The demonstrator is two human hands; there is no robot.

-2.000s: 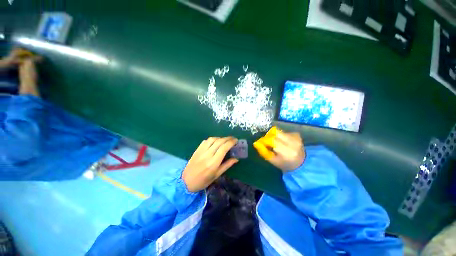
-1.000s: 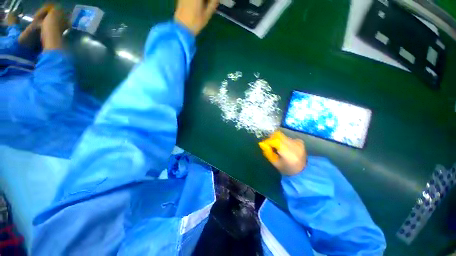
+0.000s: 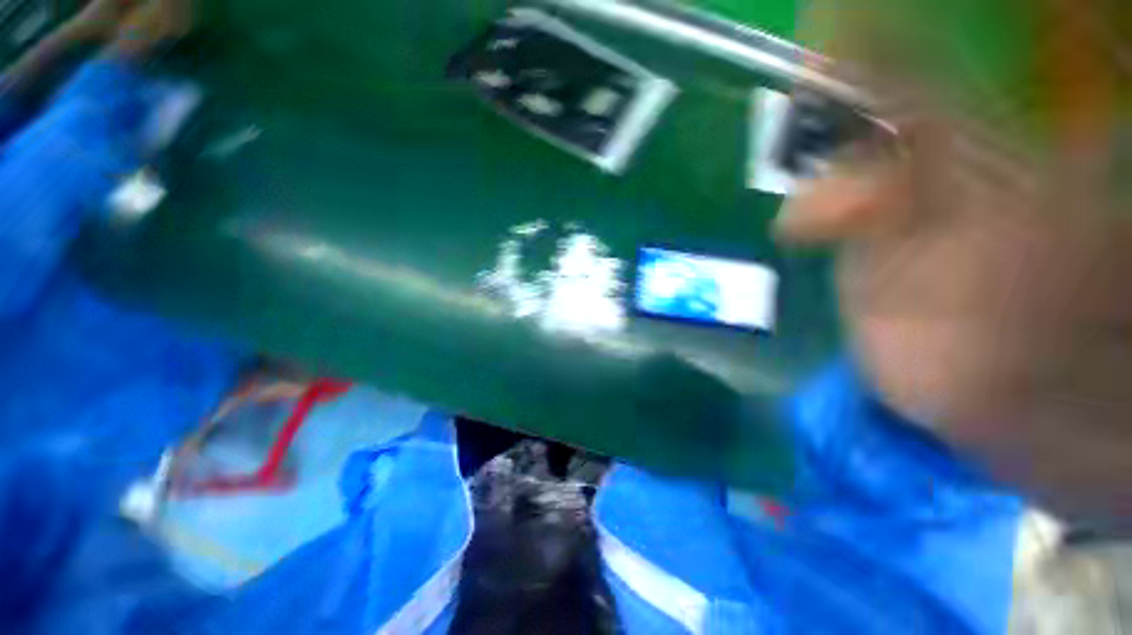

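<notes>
The frame is badly blurred. A loose heap of white lens trim rings (image 3: 577,288) lies on the dark-green bench. Right of it is the dark-edged parts tray (image 3: 705,288), white inside with blue pieces towards its left. My right hand (image 3: 981,323) is raised very large and close to the camera at the right; its fingers are smeared, with an orange streak near the top, and whether it holds anything cannot be told. A blurred hand and blue sleeve show at the upper left; I cannot tell whether they are mine or the neighbour's.
Black flat panels on white sheets (image 3: 546,93) lie at the far side. Another black panel on white (image 3: 788,143) is partly hidden by my right hand. A small pale tray (image 3: 168,112) is beside blue sleeves at left. Red metal framing (image 3: 292,434) stands below the bench edge.
My right hand has risen from beside the rings towards the camera at the right. My left arm no longer reaches across the bench centre. The view has shifted and blurred.
</notes>
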